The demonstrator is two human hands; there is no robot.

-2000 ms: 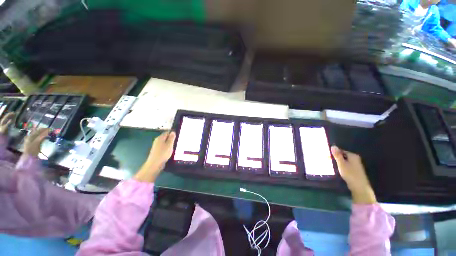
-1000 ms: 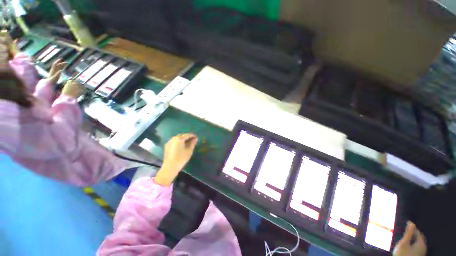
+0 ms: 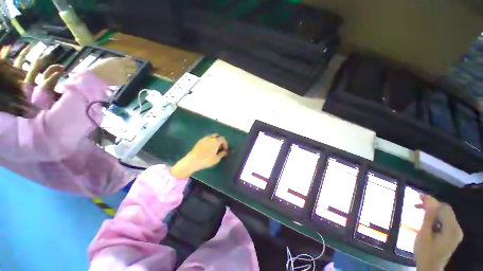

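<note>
A black phone tray (image 3: 241,172) lies on the green bench with several smartphones upright in a row, screens lit white with red or orange bars. My right hand (image 3: 438,227) is over the rightmost smartphone (image 3: 409,219), a fingertip at the upper part of its screen; it partly covers the phone and holds nothing visible. My left hand (image 3: 204,154) rests just left of the tray, fingers curled, not touching it; whether it holds anything small cannot be told.
A white board (image 3: 275,111) lies behind the tray. A black tray stack (image 3: 402,100) stands at the back right. A white power strip (image 3: 159,114) with cables is at left. A person in pink (image 3: 58,143) works beside it. A white cable (image 3: 304,259) hangs at the front edge.
The view has swung left. My right hand has gone from the tray's right end onto the rightmost phone. My left hand has left the tray's left end and now lies beside it.
</note>
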